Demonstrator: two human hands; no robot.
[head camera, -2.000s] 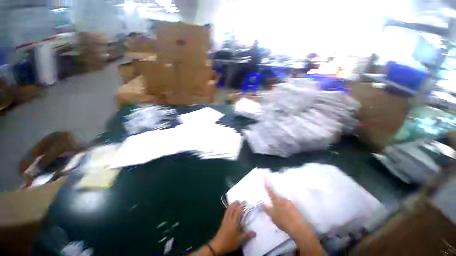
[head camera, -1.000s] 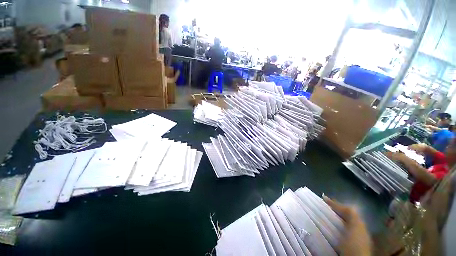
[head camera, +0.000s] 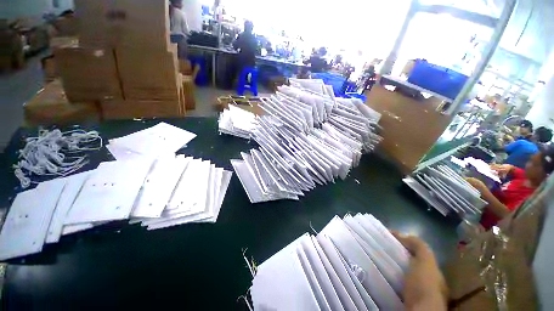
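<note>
A leaning stack of white panels (head camera: 322, 273) stands at the bottom right of the dark green table, with thin cable ends sticking out at its left side and a small coiled cable (head camera: 359, 273) on one face. My right hand (head camera: 422, 270) is at the stack's right side, blurred, its fingers at the upper right edge of the panels. Whether it grips them I cannot tell. My left hand is not in view. Overlapping white panels (head camera: 109, 191) with small dark marks lie at the left. A tangled pile of white cables (head camera: 51, 152) lies at the far left.
Large fans of white panels (head camera: 304, 140) stand at the table's far side beside a brown board (head camera: 404, 124). Brown cartons (head camera: 121, 67) are stacked beyond the table. At the right, a person in red (head camera: 513, 194) handles panels near another leaning stack (head camera: 446, 188).
Two seconds ago both hands were on a panel at the stack; the left has since left the picture. Since one second ago, the view has shifted slightly and the right hand stays at the stack's right side.
</note>
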